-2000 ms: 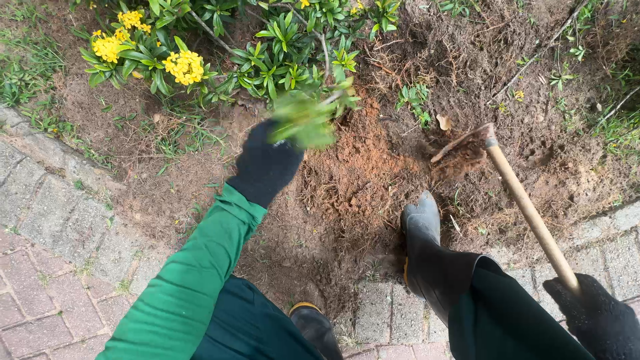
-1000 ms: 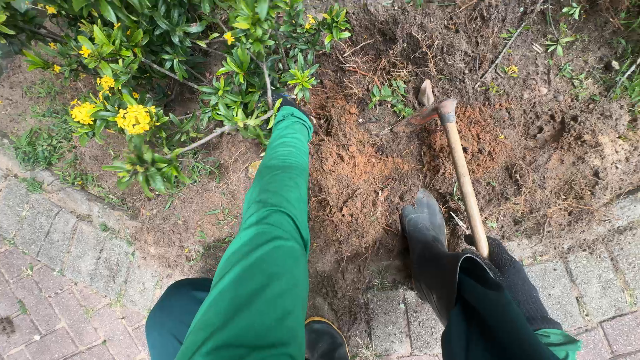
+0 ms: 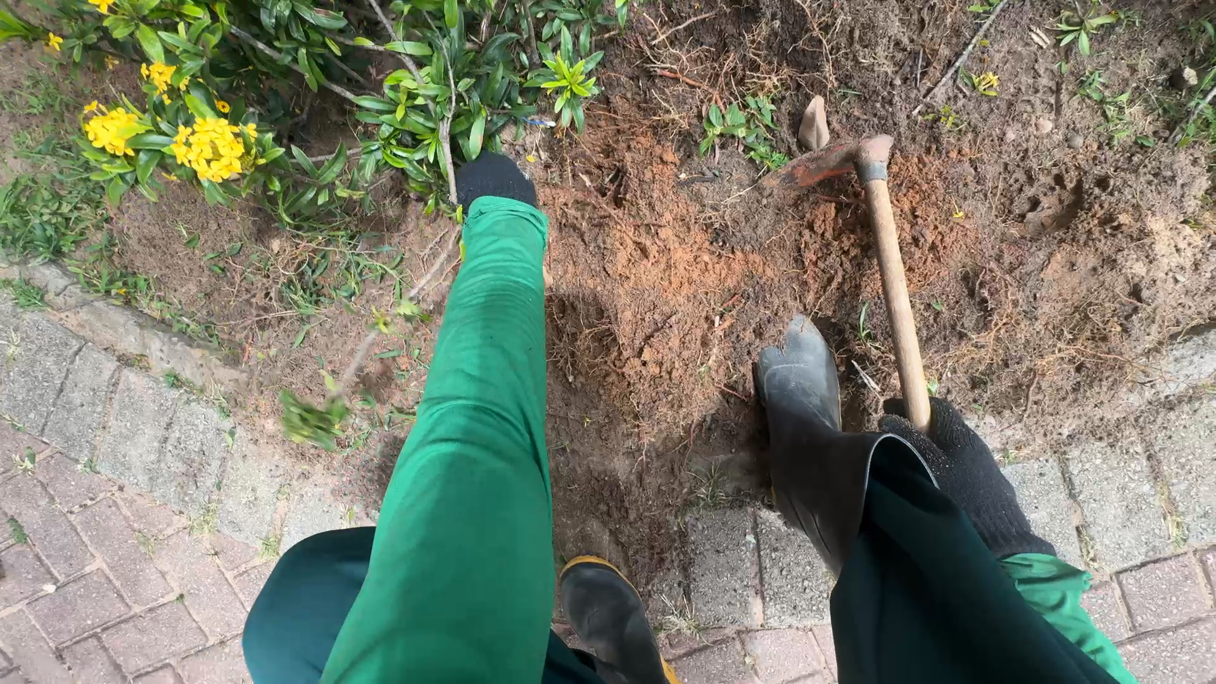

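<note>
My left hand (image 3: 496,180), in a black glove, reaches to the base of a leafy shrub (image 3: 418,104) with yellow flowers. Its fingers are hidden, so what they hold cannot be seen. A thin woody branch (image 3: 437,261) passes beside the hand and slants down left to a blurred leafy tip. My right hand (image 3: 959,465), also in a black glove, is closed around the lower end of a hoe's wooden handle (image 3: 896,285). The rusty metal hoe head (image 3: 826,163) rests on loose reddish soil (image 3: 684,256), right of the shrub.
My rubber boots stand at the bed's edge, one (image 3: 803,380) on soil, the other (image 3: 608,608) lower down. A kerb of grey blocks (image 3: 722,560) and reddish pavers (image 3: 104,570) border the bed. A small weed (image 3: 741,128) and a stone-like piece (image 3: 814,123) lie near the hoe head.
Two seconds ago my left hand was lower and further left, with blurred leaves at it; it has moved to the shrub's base. The hoe stays in my right hand. A branch now hangs toward the lower left.
</note>
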